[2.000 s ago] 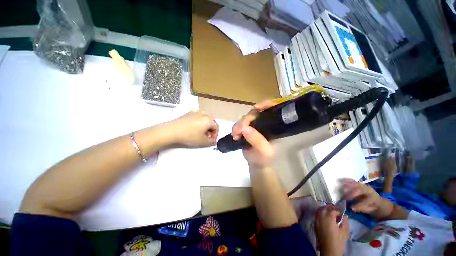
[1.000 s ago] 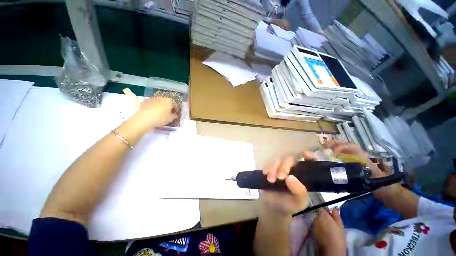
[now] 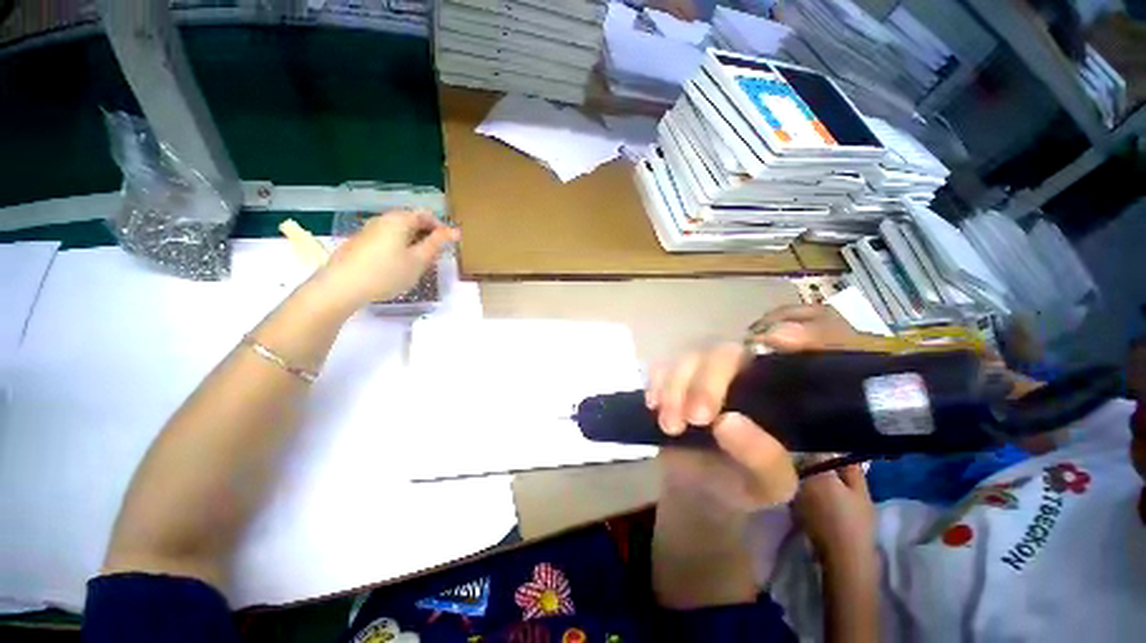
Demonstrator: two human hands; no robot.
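My right hand (image 3: 723,408) grips a thick black electric screwdriver (image 3: 823,399) with a silver-white label. Its thin bit points left, over a flat white unit (image 3: 515,364) that lies on the bench in front of me. My left hand (image 3: 396,251) is over the clear screw box (image 3: 409,299), thumb and fingertips close together near its right edge; I cannot tell if a screw is between them. The hand hides much of the box. A pale yellow stick (image 3: 303,243) lies left of the box.
A bag of screws (image 3: 176,226) stands at the back left on white sheets (image 3: 113,364). Loose paper (image 3: 553,132) lies on the cardboard mat (image 3: 540,214). Stacked units (image 3: 729,176) stand behind right, face-up one on top. A neighbouring person's arms and shirt (image 3: 980,540) are close at right.
My left hand went from beside the screwdriver's tip into the screw box, then rose slightly. The screwdriver moved right and lower, turning nearly level, and the white unit beneath came into fuller view.
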